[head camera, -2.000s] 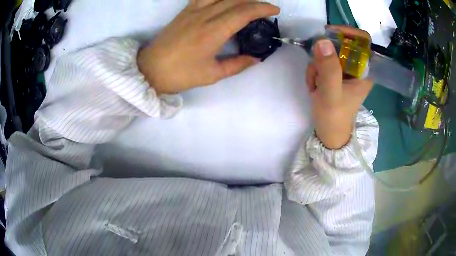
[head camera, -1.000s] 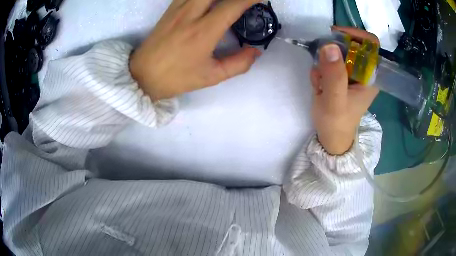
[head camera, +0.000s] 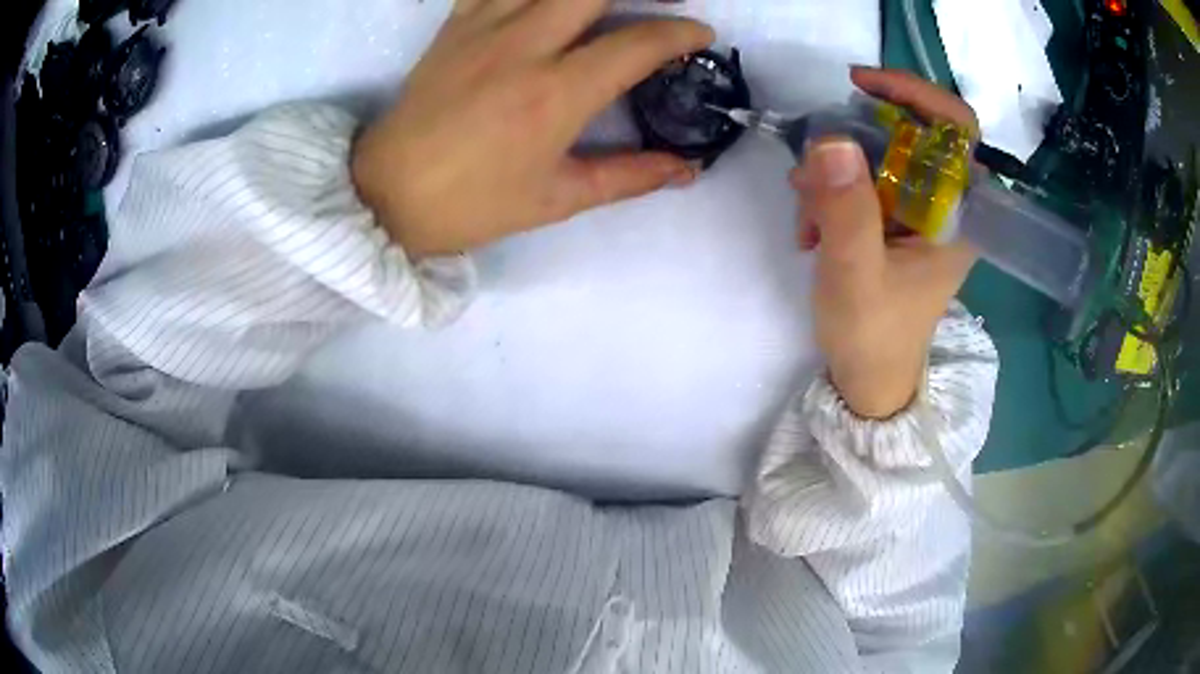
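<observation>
A black round part (head camera: 679, 108) lies at the top middle of the view, above the white work sheet (head camera: 579, 329). My left hand (head camera: 513, 132) grips the part between thumb and fingers from its left side. My right hand (head camera: 875, 250) holds the dispensing syringe (head camera: 1020, 240) around its yellow-amber band, thumb on top. The syringe's thin needle (head camera: 740, 116) points left, its tip over the right side of the part's face. Whether the tip touches the part is too small to tell.
A pile of black parts (head camera: 95, 152) is at the left edge. At right are a white wipe (head camera: 1003, 73), a black controller (head camera: 1112, 79) with a red light, and the green bench (head camera: 1020, 395). A pale air hose (head camera: 1040, 537) loops below the syringe near my right sleeve.
Against one second ago, the needle has moved left, from beside the part to over its face. The part has moved slightly down and right and is tilted differently.
</observation>
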